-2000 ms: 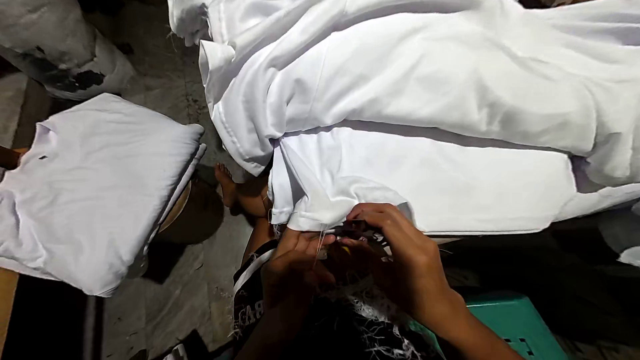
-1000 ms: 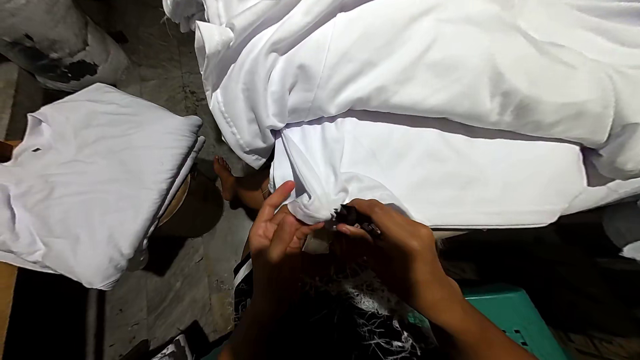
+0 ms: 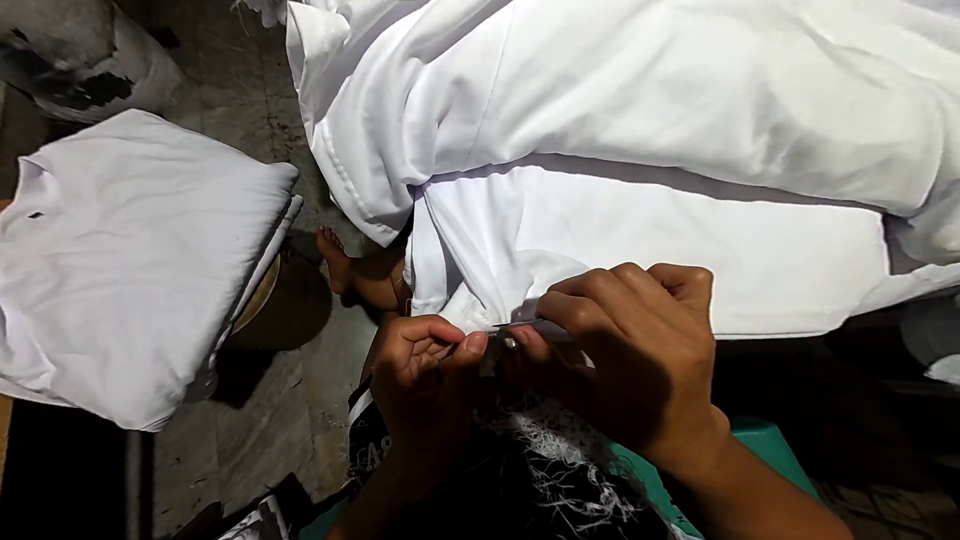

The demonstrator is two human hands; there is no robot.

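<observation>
White fabric garments [image 3: 637,90] lie heaped across the upper right, and the near edge of one white garment [image 3: 480,270] hangs down to my hands. My left hand [image 3: 427,360] pinches that edge between thumb and fingertips. My right hand [image 3: 630,345] is close beside it, fingers curled round a small tool [image 3: 510,325] whose thin dark tip shows against the cloth; the rest of it is mostly hidden, so its kind cannot be told. Cut white threads [image 3: 570,450] lie on dark clothing below my hands.
Folded white shirts [image 3: 135,262] are stacked at the left above a round brown container [image 3: 289,307]. A bare foot [image 3: 334,259] rests on the tiled floor [image 3: 262,435]. Part of a green plastic stool [image 3: 765,450] shows at lower right. A wrapped white bundle [image 3: 82,60] stands upper left.
The fingers of my left hand, spread a second ago, have closed on the cloth edge. My right hand has turned, its knuckles now raised, and the dark tool in it is less visible.
</observation>
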